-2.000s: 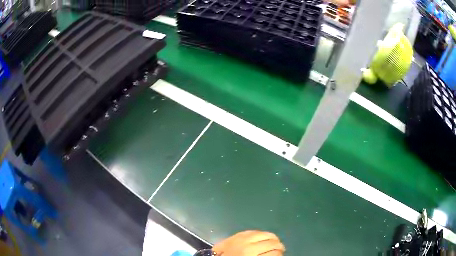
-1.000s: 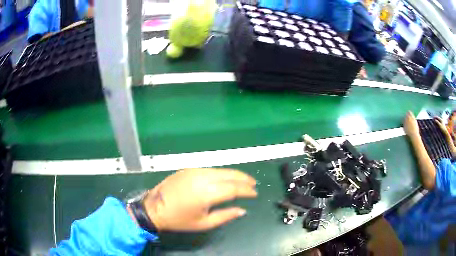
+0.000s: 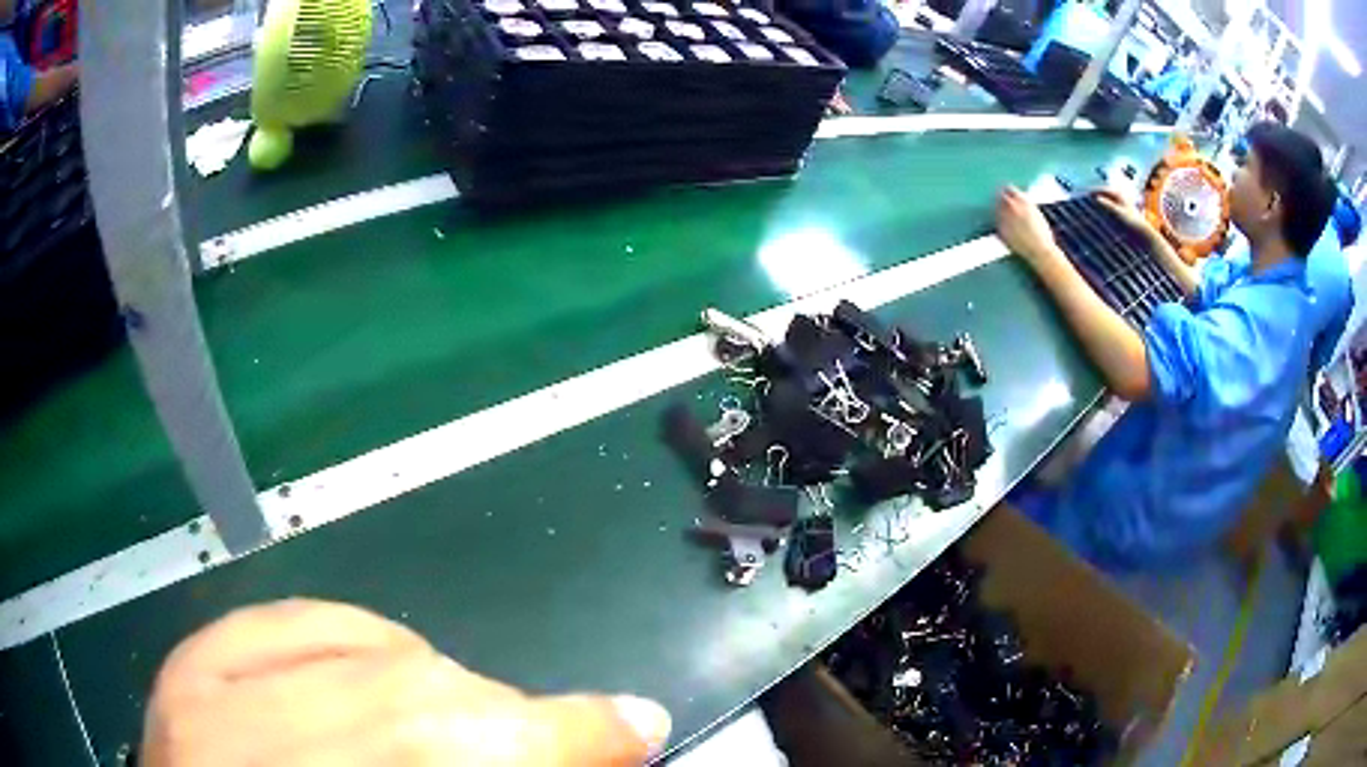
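A loose pile of black binder clips (image 3: 840,405) with silver wire loops lies on the green bench, right of centre. One clip (image 3: 811,552) lies at its near edge. My left hand (image 3: 360,692) is bare, at the bottom left, left of the pile and apart from it. The bottom edge cuts it off; one fingertip points right, no held thing shows, and its other fingers are hidden. My right hand is not in view.
An open brown carton (image 3: 1117,622) of clips stands below the bench edge. A grey upright (image 3: 158,285) rises from the white rail (image 3: 495,412). Stacked trays (image 3: 622,120) and a yellow-green fan (image 3: 311,68) stand behind. A person in blue (image 3: 1199,405) holds a black tray (image 3: 1109,247) at right.
The view has swung right, bringing the pile nearer the middle and the carton and person further into view. My left hand now sits lower and further left in the picture, partly cut off.
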